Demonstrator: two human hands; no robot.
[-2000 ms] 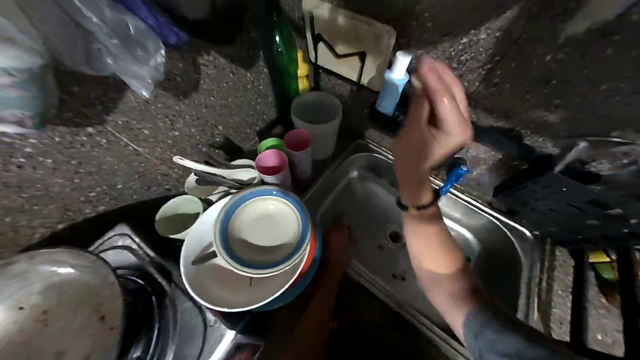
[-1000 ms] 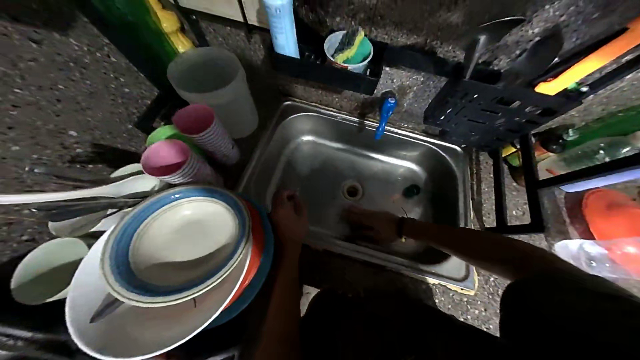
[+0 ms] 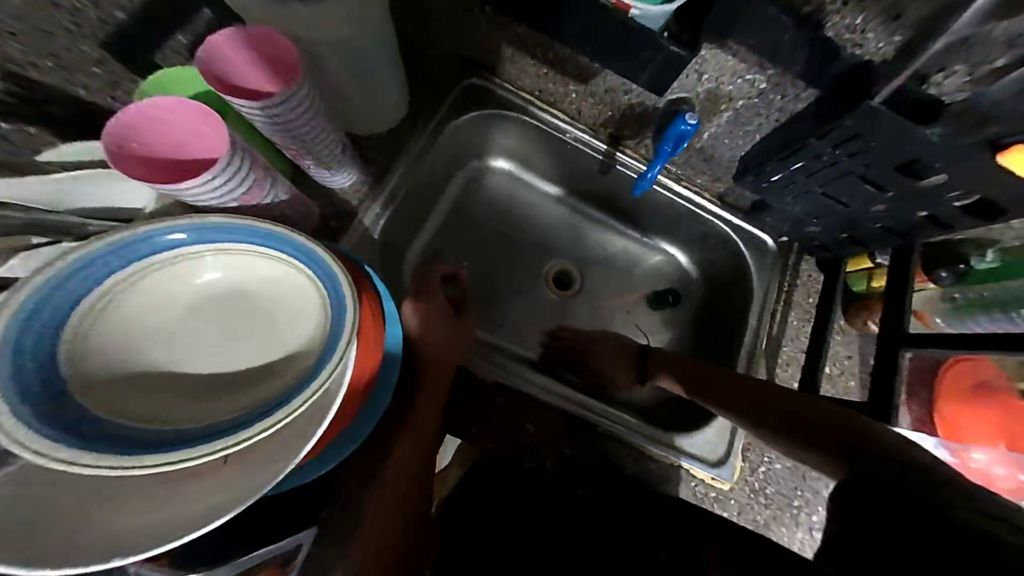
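Observation:
My right hand [image 3: 596, 358] is inside the stainless steel sink [image 3: 512, 208], near its front wall, with a thin band at the wrist. Its fingers look extended, and no object shows in it. My left hand [image 3: 440, 316] is at the sink's left side, beside the stacked plates; its fingers look curled, but shadow hides whether it holds anything. Right of the drain hole [image 3: 562, 279] lies a small dark green item [image 3: 663, 299]. A blue tap handle [image 3: 668, 152] stands at the back rim.
At the left are a blue-rimmed plate [image 3: 196, 320] on a stack and pink cups [image 3: 172, 144]. A translucent container [image 3: 336, 64] stands behind them. A black perforated rack [image 3: 872, 172] is at the right, above an orange item [image 3: 976, 404] among dark bars.
My right hand was raised above the sink's back edge two seconds ago and has come down into the basin. The view has moved closer to the sink and plates.

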